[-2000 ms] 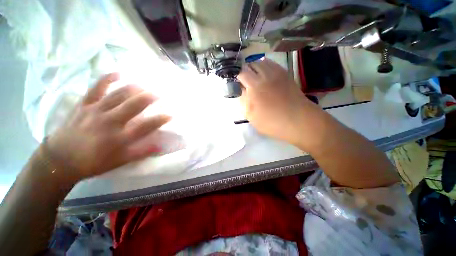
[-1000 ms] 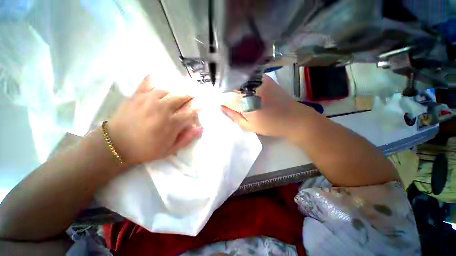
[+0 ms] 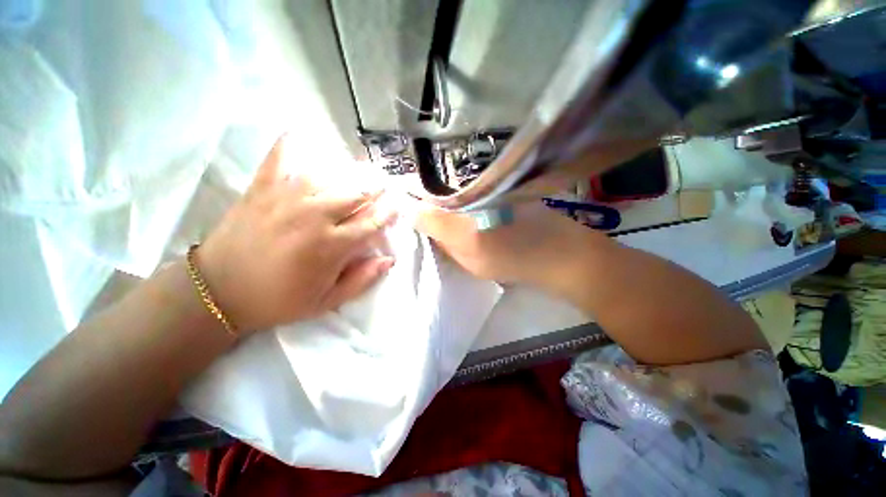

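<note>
White fabric point(image 3: 340, 388) lies bunched under both hands and hangs over the table's front edge; more of it spreads to the left. My left hand point(image 3: 291, 248) presses on the fabric with bent fingers, left of the bright needle area. My right hand point(image 3: 495, 238) holds the fabric's right side with its fingertips close to the needle area; part of the hand is hidden behind the machine. The sewing machine head point(image 3: 505, 58) looms over the fingertips. The needle itself is lost in glare.
Dark blue thread snips point(image 3: 583, 212) lie right of my right hand. A black rectangle with a red edge point(image 3: 633, 177) lies behind them. The table's front edge point(image 3: 529, 354) carries a measuring strip. White scraps point(image 3: 748, 209) and small parts sit at the right end; pale yellow pieces lie beyond.
Since two seconds ago, both hands have come together at the needle area, and the fabric now hangs over the front edge. The machine head fills more of the view; the snips lie uncovered.
</note>
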